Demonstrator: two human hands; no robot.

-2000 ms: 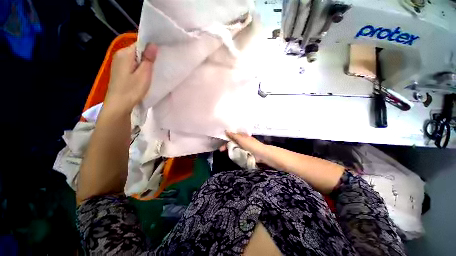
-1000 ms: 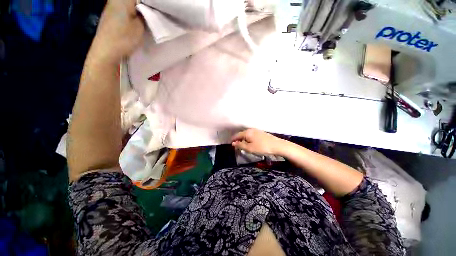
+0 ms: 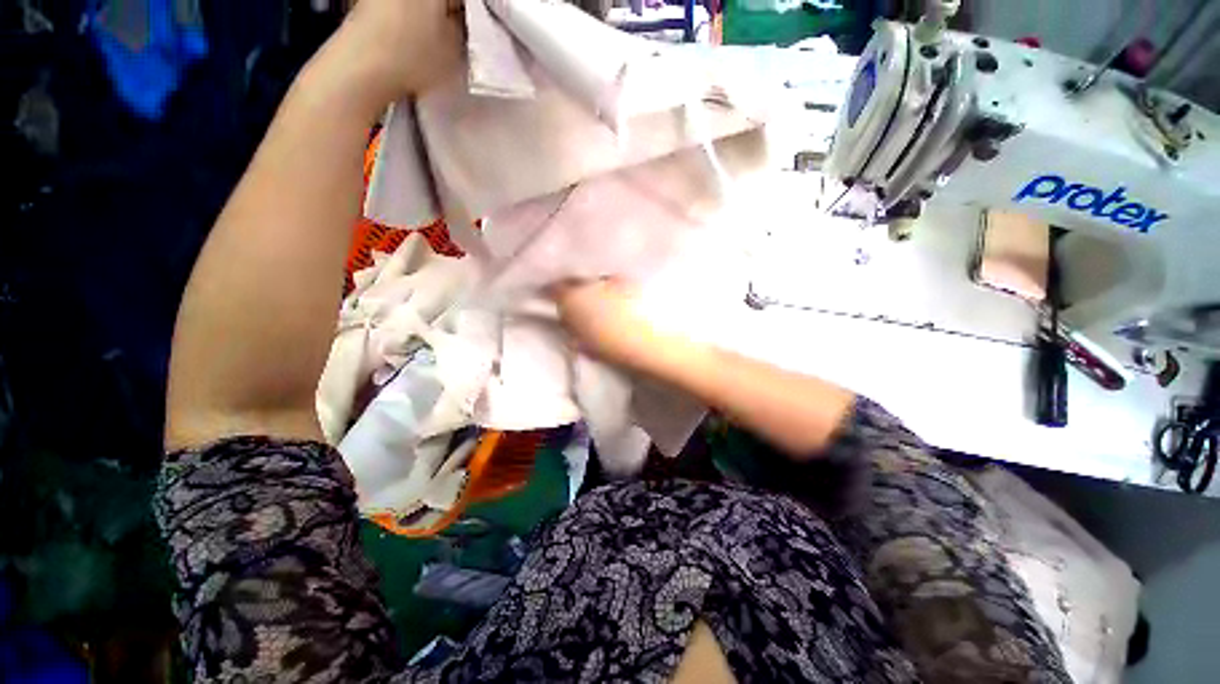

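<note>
Pale beige fabric [image 3: 589, 167] lies over the left part of the white sewing table, lifted and folded at its upper left. My left hand [image 3: 412, 40] is at that raised upper-left part, cut off by the top edge; its fingers are mostly hidden. My right hand [image 3: 595, 314] is blurred, over the lower part of the fabric; its grip is unclear. A heap of beige cloth [image 3: 428, 354] lies over the orange basket [image 3: 502, 465], and some cloth hangs past the table's front edge.
The white sewing machine [image 3: 1070, 147] with blue "protex" lettering stands right. A tan card [image 3: 1014, 251], a black-handled tool [image 3: 1052, 381] and a dark red slim tool [image 3: 1094, 361] lie below its arm. Black-handled scissors [image 3: 1187, 444] lie far right. Pale cloth [image 3: 1057, 548] is piled below the table.
My right hand has moved left and up from the table's front edge onto the fabric. My left hand has shifted slightly right. The view has tilted up, showing more of the machine head.
</note>
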